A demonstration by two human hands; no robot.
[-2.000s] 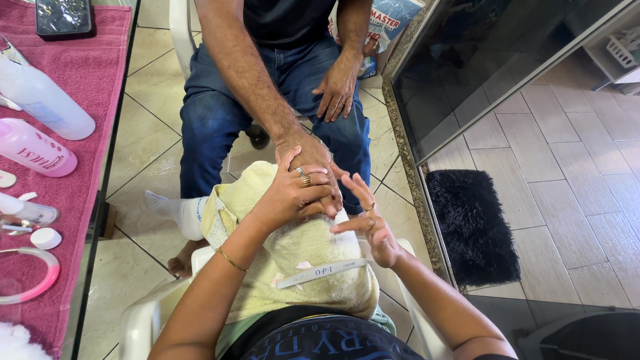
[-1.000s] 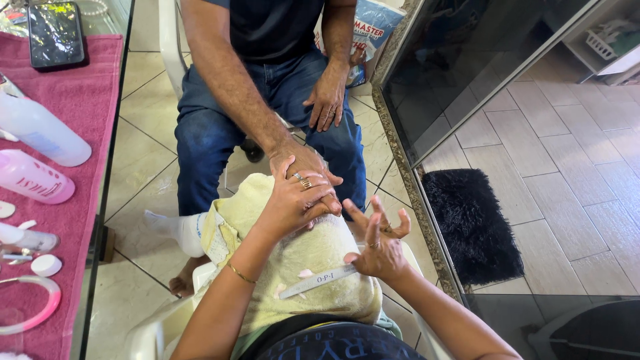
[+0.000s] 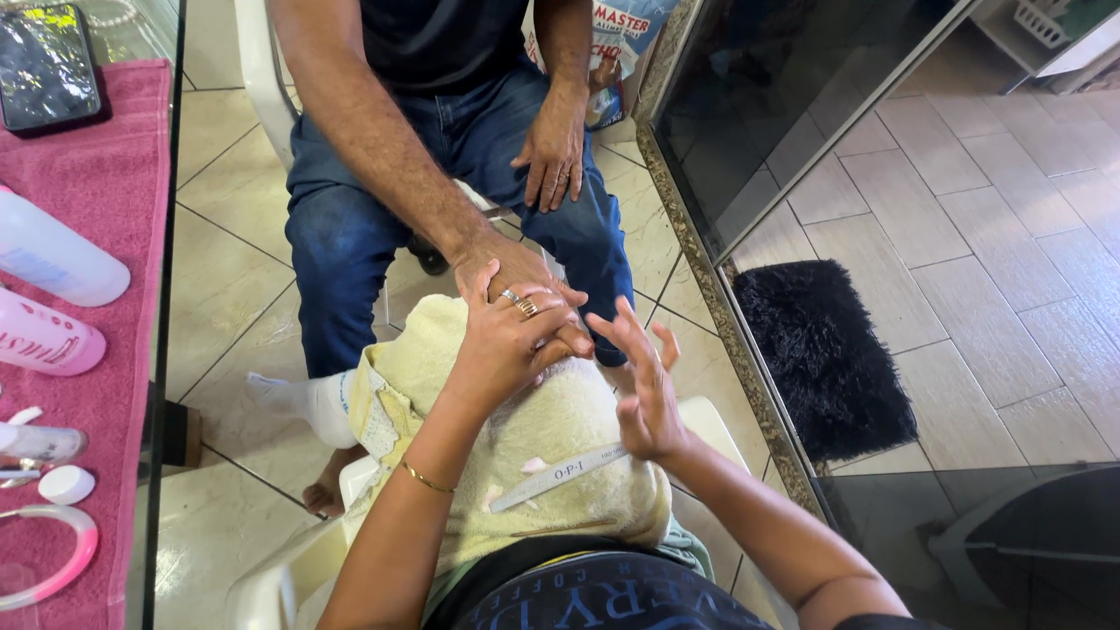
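My left hand (image 3: 512, 328), with rings on it, grips the hand (image 3: 499, 267) of a person seated opposite, over a pale yellow towel (image 3: 560, 429) on my lap. My right hand (image 3: 643, 376) is raised just to the right of the gripped fingers, its own fingers spread and nothing seen in them. Below it, an O·P·I nail file (image 3: 560, 479) lies slanted on the towel, its right end partly behind my right hand. Small whitish pieces (image 3: 532, 465) lie beside the file, and a thin brown stick (image 3: 564, 528) rests nearer to my body.
At left, a glass table's pink towel (image 3: 131, 236) bears a white bottle (image 3: 61, 254), a pink bottle (image 3: 52, 337), a white cap (image 3: 66, 484), a pink-and-clear ring (image 3: 83, 542) and a phone (image 3: 48, 70). A white plastic chair's armrest (image 3: 297, 547) is below. A black mat (image 3: 822, 359) lies right.
My right hand has shifted off the towel's upper area, down beside the file's right end, compared with the earliest frame. My left hand keeps its hold on the other person's hand.
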